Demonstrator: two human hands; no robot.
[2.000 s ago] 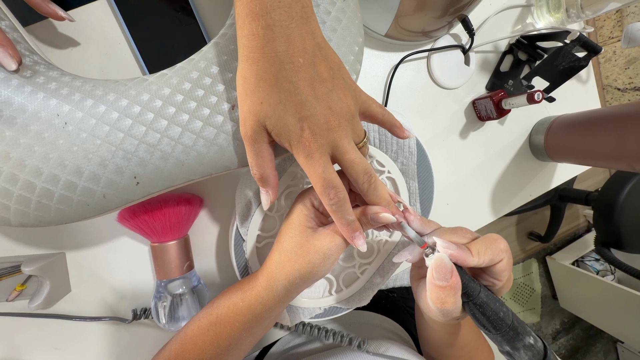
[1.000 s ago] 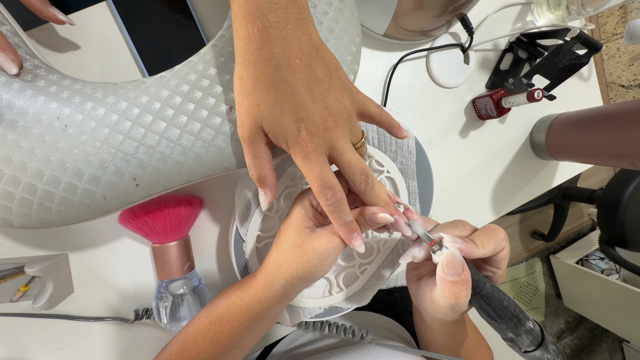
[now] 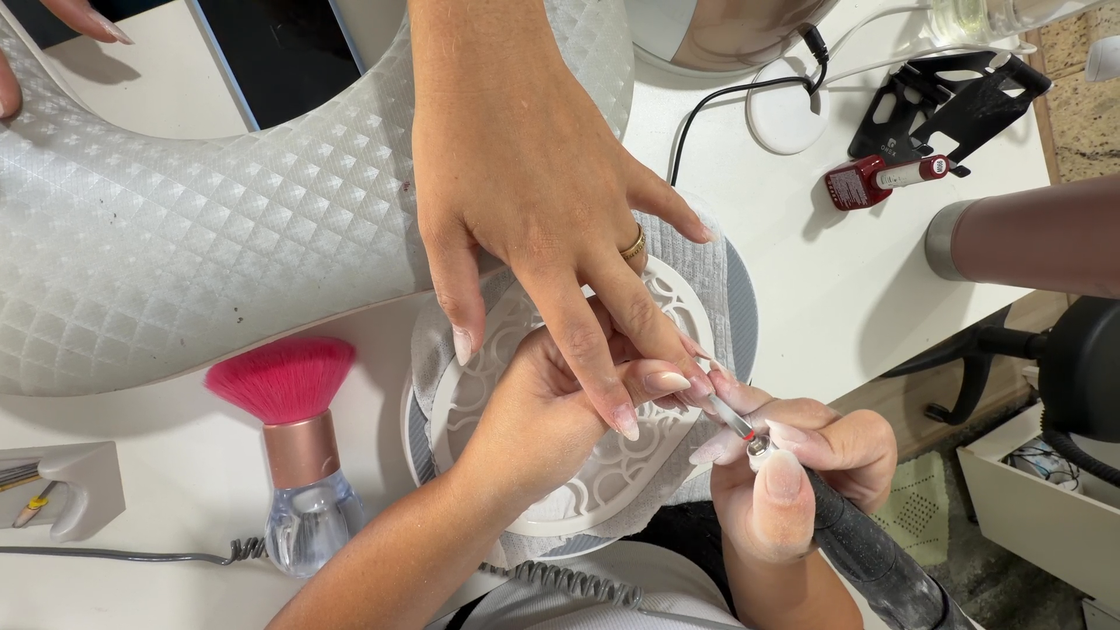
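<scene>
My left hand (image 3: 551,411) grips a finger of another person's hand (image 3: 534,175), with its thumb on top near the fingertip. A ring is on that person's hand, which lies palm down. In my right hand (image 3: 801,472) is an electric nail drill handpiece (image 3: 875,551), held between thumb and fingers. The drill's metal bit (image 3: 731,416), with a red band, meets or nearly meets the nail area of the held finger; exact contact cannot be told. Beneath the hands lies a white openwork oval rest (image 3: 612,486) on a grey cloth (image 3: 704,262).
A quilted silver armrest (image 3: 262,236) spans the upper left. A pink brush (image 3: 297,437) and a bit holder (image 3: 87,490) stand lower left. A red nail polish bottle (image 3: 857,184), a black stand (image 3: 919,105) and a pink tumbler (image 3: 1032,236) are at right. A coiled cord (image 3: 577,582) crosses below.
</scene>
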